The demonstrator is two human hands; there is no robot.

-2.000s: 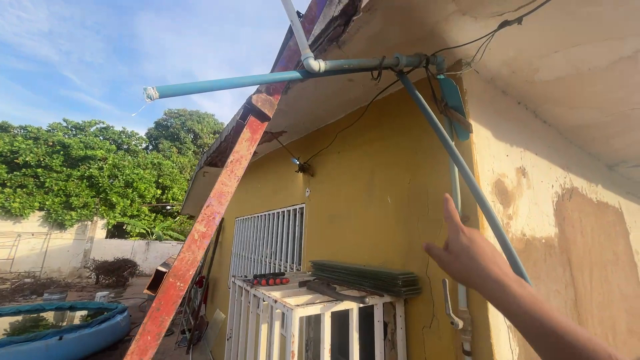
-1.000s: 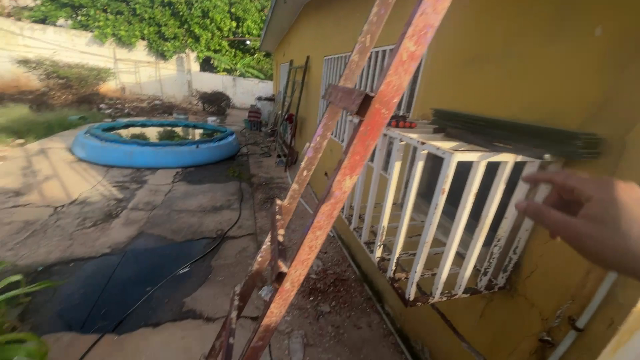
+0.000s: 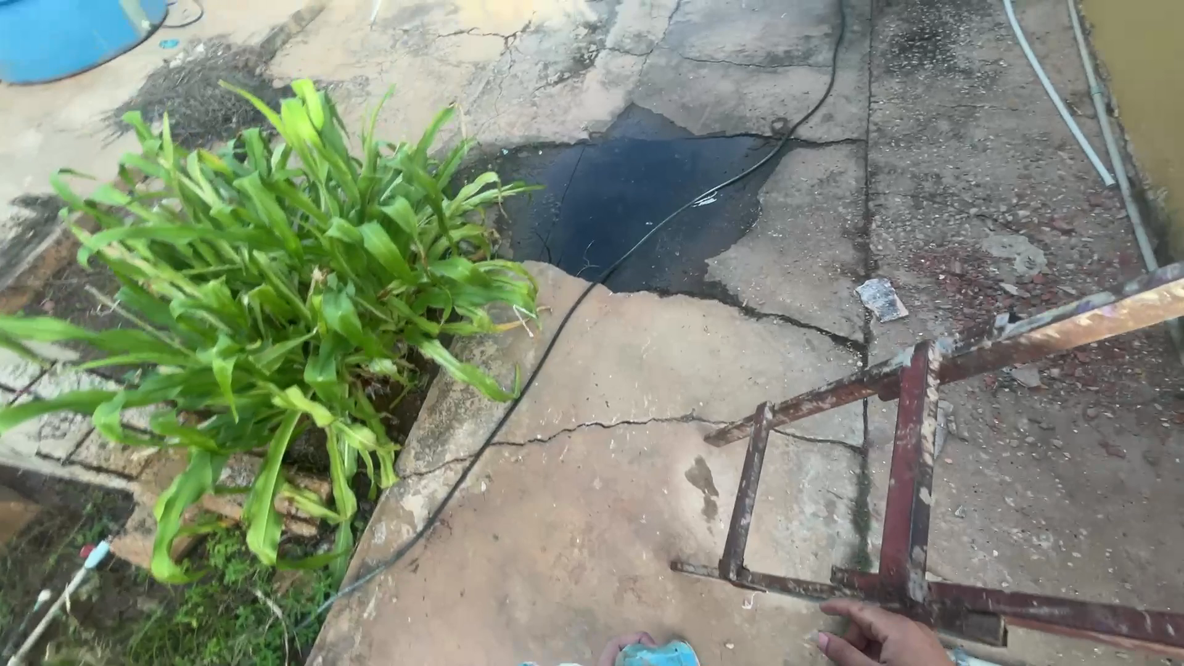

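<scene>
My right hand (image 3: 879, 636) is at the bottom edge, right of centre, palm partly cut off by the frame, with its fingers apart and nothing seen in them. Just above it lies the lowest bar of a rusty, red-brown metal ladder (image 3: 911, 472); whether the fingertips touch it I cannot tell. The ladder's rails and rungs spread across the lower right, over cracked concrete. Left of the hand, at the bottom edge, part of a turquoise item (image 3: 659, 653) shows beside a bit of skin, possibly a foot in footwear. My left hand is out of sight.
A leafy green plant (image 3: 314, 296) grows on the left beside the slab's edge. A dark hose (image 3: 518, 398) crosses the concrete and a dark puddle (image 3: 638, 199). Pipes (image 3: 1110, 139) lie along the yellow wall (image 3: 1142, 83). A blue pool (image 3: 74, 37) stands at upper left.
The view has swung down from the eaves and window grille to the ground. My right hand, raised with a finger pointing two seconds ago, is now low beside the ladder's bar.
</scene>
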